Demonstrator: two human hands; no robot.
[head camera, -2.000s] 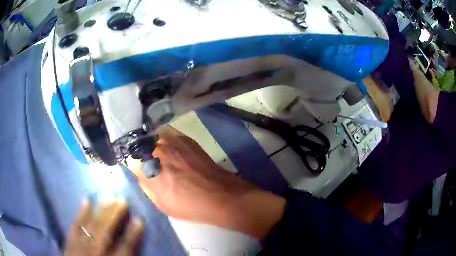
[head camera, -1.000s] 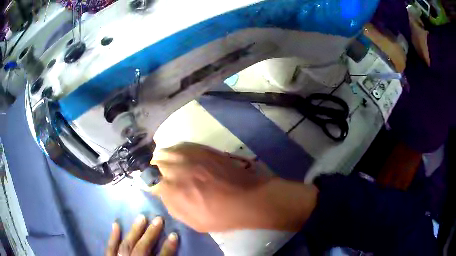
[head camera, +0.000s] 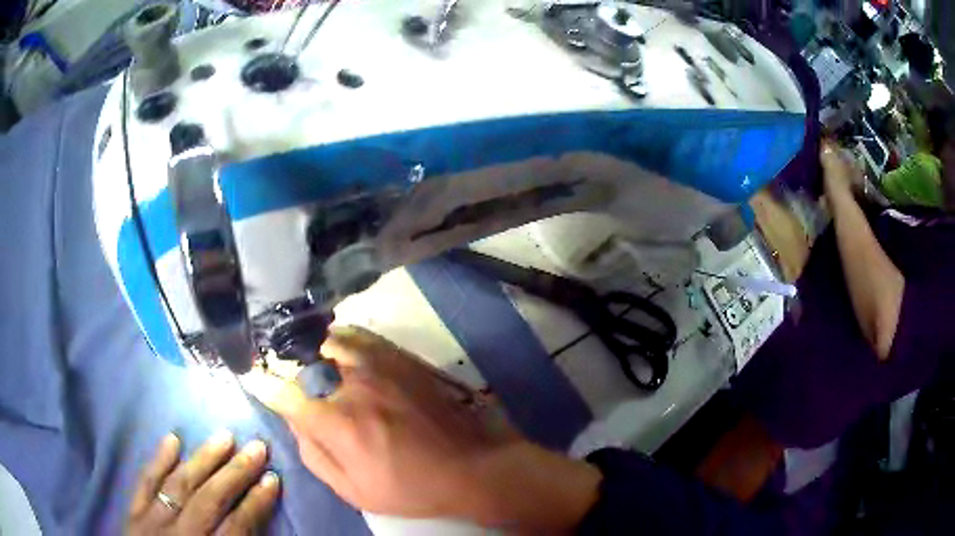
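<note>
The blue-grey garment panel (head camera: 63, 345) lies left of and below the needle area of the white and blue sewing machine (head camera: 471, 147). My left hand (head camera: 204, 492), with a ring, lies flat on the panel with fingers apart, cut off by the bottom edge. My right hand (head camera: 387, 429) is beside the presser foot, its fingertips at the cloth edge near the bright lamp spot. The machine head partly covers those fingertips, so I cannot tell whether they pinch the cloth.
Black shears (head camera: 634, 335) lie on the white table, their blades over a blue-grey cloth strip (head camera: 508, 351). A pale switch plate (head camera: 746, 304) is at the table's right end. Another person's arm (head camera: 864, 262) and dark clothing are at the right.
The view has shifted and turned since a second ago. My left hand rests flat on the panel; it was blurred two seconds ago. My right hand stays beside the presser foot.
</note>
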